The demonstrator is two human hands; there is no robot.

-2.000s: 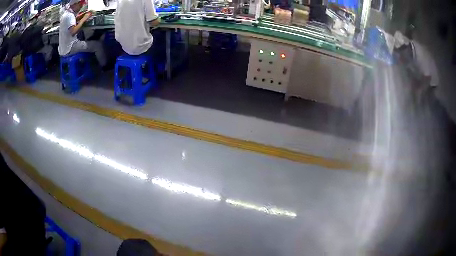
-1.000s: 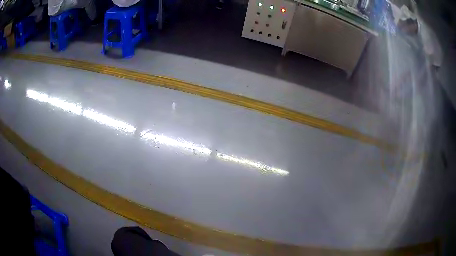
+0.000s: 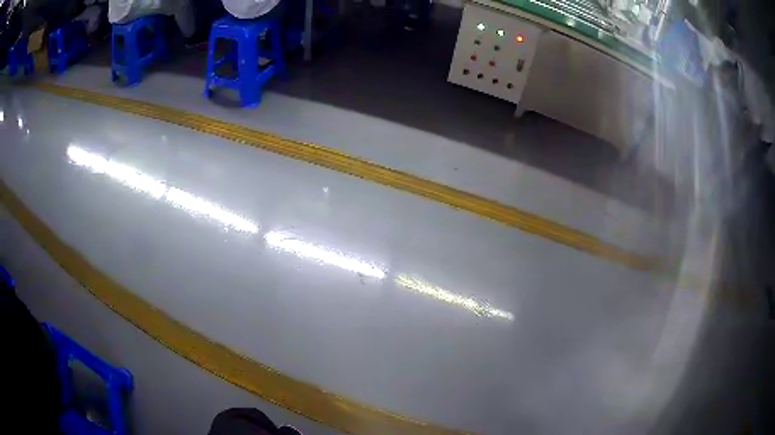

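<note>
Neither of my hands is in view. The nearest things are a blue stool (image 3: 95, 374) at the lower left, partly hidden by a dark shape (image 3: 24, 365) at the left edge, and a dark rounded shape (image 3: 245, 421) cut off by the bottom edge. I cannot tell what the dark shapes are. The grey floor (image 3: 408, 340) fills most of the view.
Yellow aisle lines (image 3: 340, 161) cross the floor. Across the aisle, seated persons are cut off by the top edge on blue stools (image 3: 246, 59). A pale control box (image 3: 489, 55) with lit buttons stands under a green line surface (image 3: 586, 34). The right side is blurred.
The view first tilted down, moving the line and seated persons up and partly out of the picture, then swung slightly left, so the stools and control box sit further right.
</note>
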